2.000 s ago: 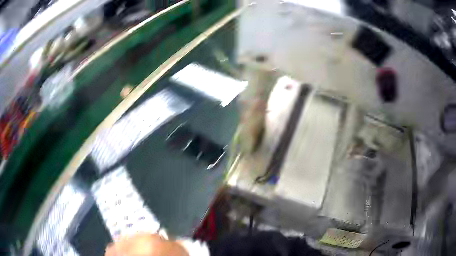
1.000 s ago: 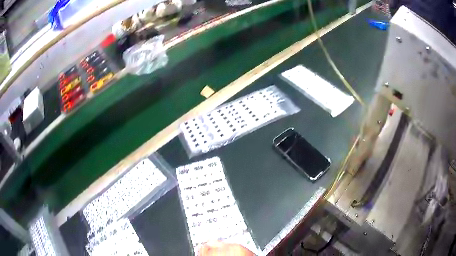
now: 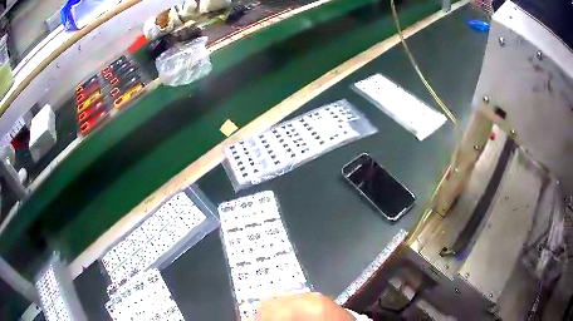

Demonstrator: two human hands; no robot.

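Note:
A column of white circuit board panels (image 3: pixel 261 241) with small black marks lies on the dark mat in front of me. My right hand (image 3: pixel 305 308) is at its near end, cut off by the bottom edge; its fingertips are hidden, so its hold cannot be told. A second, shorter column (image 3: pixel 146 301) lies to the left, also cut off below. My left hand is not in view. A bagged board stack (image 3: pixel 157 235) lies behind the left column. A wide bagged pack with bolder black dots (image 3: pixel 289 144) lies behind the right column.
A black smartphone (image 3: pixel 379 187) lies right of the columns, a slim white pack (image 3: pixel 400 106) beyond it. A metal machine (image 3: pixel 531 94) stands at right. The green belt (image 3: pixel 157 150) with its pale rail runs behind; a crumpled clear bag (image 3: pixel 183 61) lies across it.
The view has swung left from the machine and sharpened. A small tan piece by the rail has shifted left. My right hand shows more and sits slightly further right at the column's near end.

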